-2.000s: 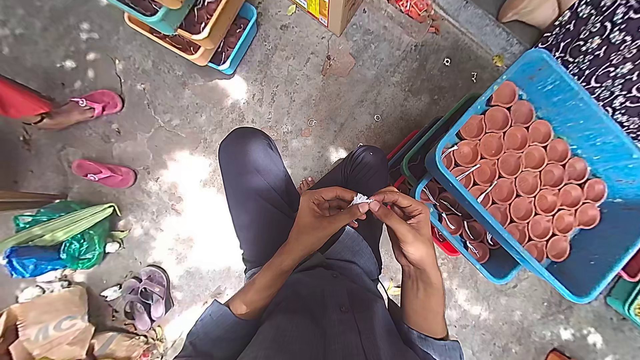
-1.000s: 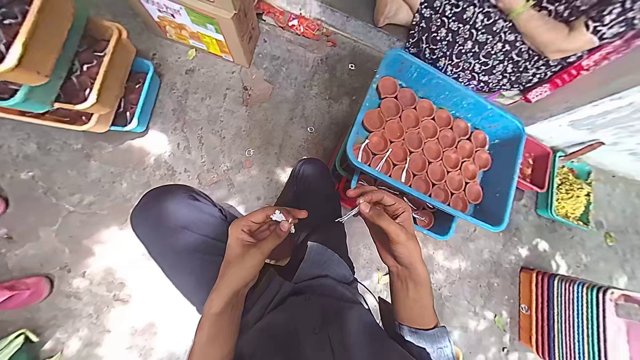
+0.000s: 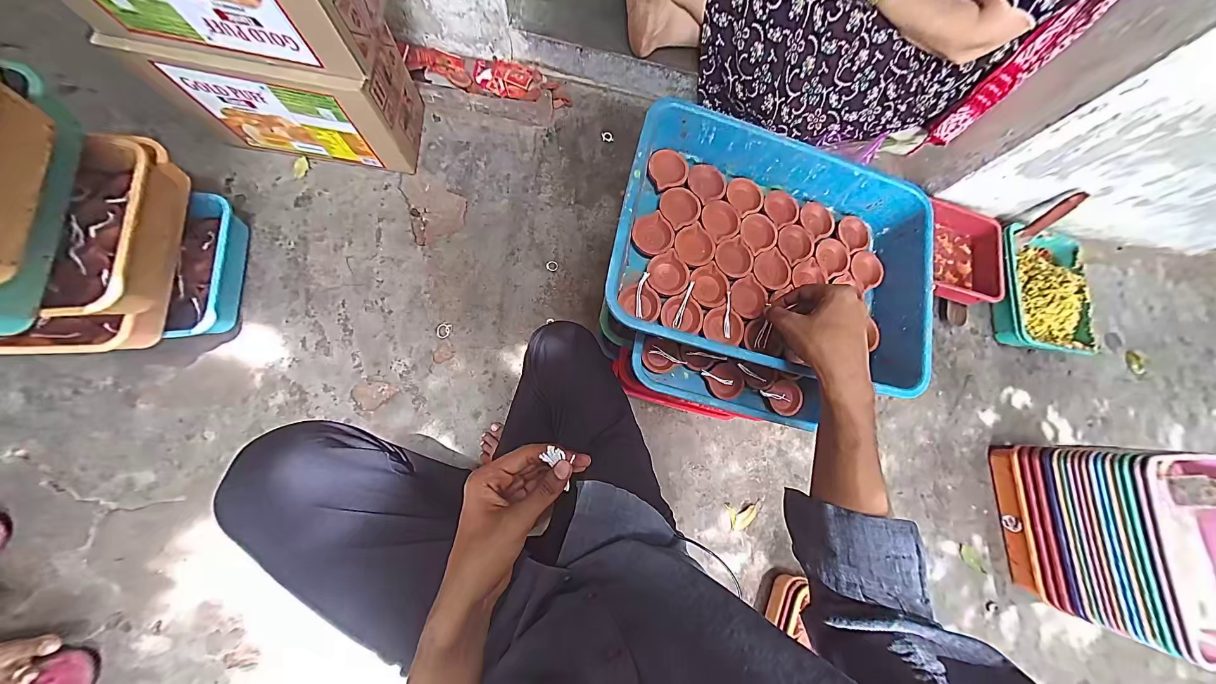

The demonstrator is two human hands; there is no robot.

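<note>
My left hand [image 3: 521,484], above my lap, pinches a small bunch of white cotton wicks [image 3: 554,458]. My right hand [image 3: 822,328] reaches over the near side of a blue plastic tray [image 3: 901,285], its fingertips down at a clay lamp cup in the front row, with a strand of wick [image 3: 763,334] at them. Rows of small terracotta lamp cups [image 3: 733,256] stand in the tray. White wicks [image 3: 728,318] lie in several front-row cups left of my right hand. Under this tray, a lower blue tray [image 3: 807,410] holds darker cups [image 3: 724,380] with wicks.
Stacked trays [image 3: 152,256] of filled cups stand at the left, cardboard boxes [image 3: 275,104] at the back left. A person in a patterned garment [image 3: 807,76] sits behind the tray. A red tub [image 3: 988,256], a green tub of yellow petals [image 3: 1054,294] and nested coloured trays [image 3: 1102,541] are at right.
My right hand has moved from near my left hand over my lap, with a wick in its fingers, to the front row of cups. My left hand still holds the wick bunch.
</note>
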